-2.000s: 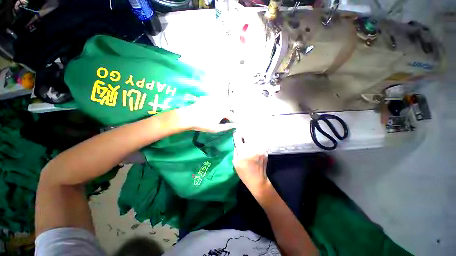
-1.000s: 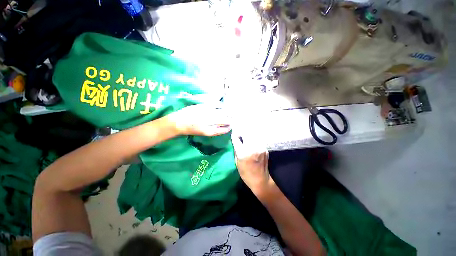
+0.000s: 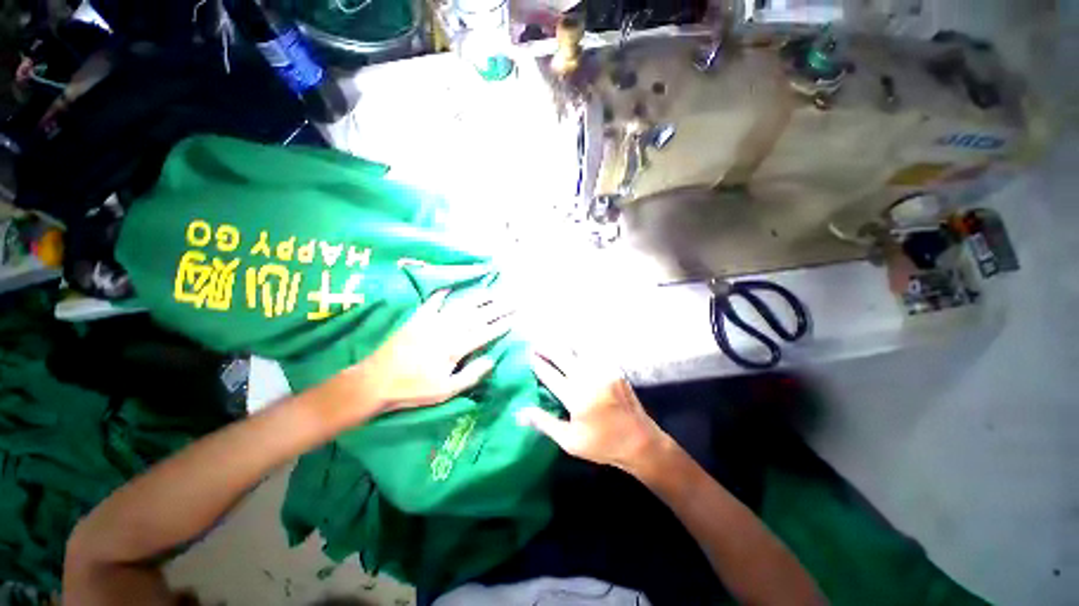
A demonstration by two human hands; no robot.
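Observation:
A green garment [image 3: 391, 456] lies across the left part of the machine table and down to the lap, with yellow "HAPPY GO" and Chinese lettering and a small chest logo. My left hand [image 3: 432, 352] lies on it with fingers spread. My right hand [image 3: 598, 414] rests at its right edge, thumb and fingers apart on the cloth. The cream sewing machine head [image 3: 757, 142] stands beyond and right of my hands. The needle area [image 3: 603, 219] is at its left end. Lamp glare washes out the cloth edge near it.
Black-handled scissors [image 3: 757, 322] lie in front of the machine head. A small parts tray [image 3: 935, 266] is at the table's right end. A dark bottle with a blue label [image 3: 290, 59] and black cloth [image 3: 142, 101] are at the back left. Green cloth [image 3: 59, 438] is heaped at left.
Both hands have shifted away from the needle area, with fingers spreading from their earlier closer grip at the cloth edge. The camera view has shifted, showing more behind the machine.

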